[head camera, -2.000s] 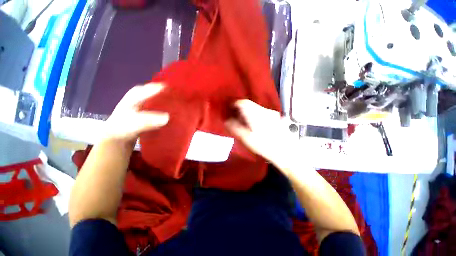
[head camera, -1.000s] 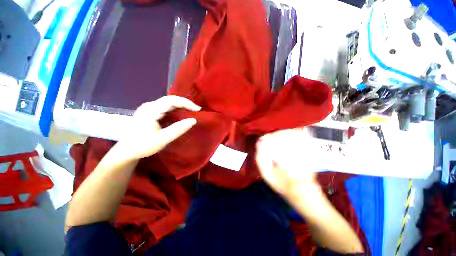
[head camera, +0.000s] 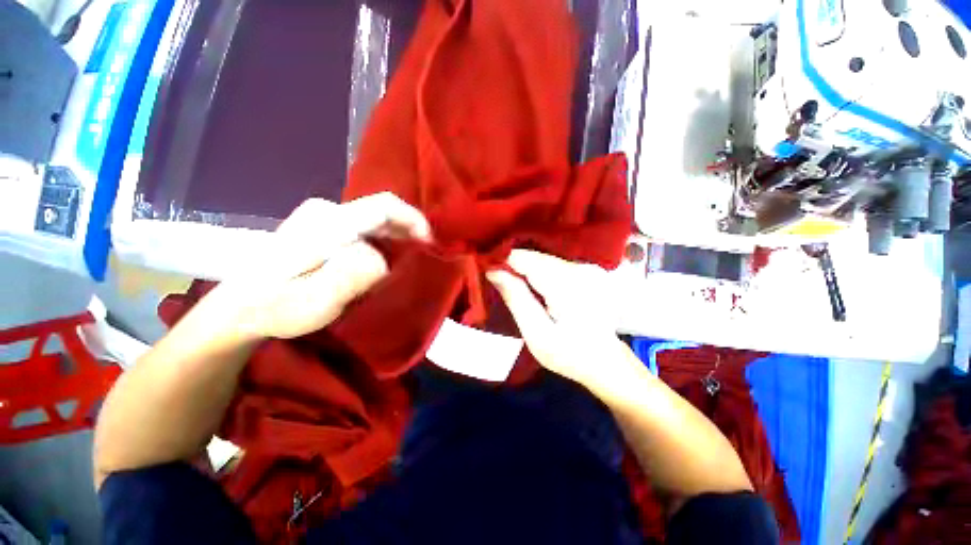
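Note:
A red garment (head camera: 495, 117) runs from the far side of the maroon panel down over the table's front edge to my lap. My left hand (head camera: 341, 250) grips a fold of it left of the middle. My right hand (head camera: 548, 309) holds the cloth right of the middle, its fingertips partly hidden by the folds. A short red strip hangs between my hands. A white label (head camera: 474, 350) lies on the garment below them. A doubled red piece (head camera: 602, 208) sticks out to the right, towards the machine.
The white overlock machine (head camera: 852, 96) stands at the right, with a black slotted bracket (head camera: 829, 282) on the table. A blue bin (head camera: 793, 426) with red garments is below right. A red heap (head camera: 309, 426) lies by my lap. A red plastic stool (head camera: 53, 373) is at far left.
My right hand has moved left from the table's front edge onto the garment. My left hand has closed on the cloth. The doubled piece at the right has drawn back from the machine.

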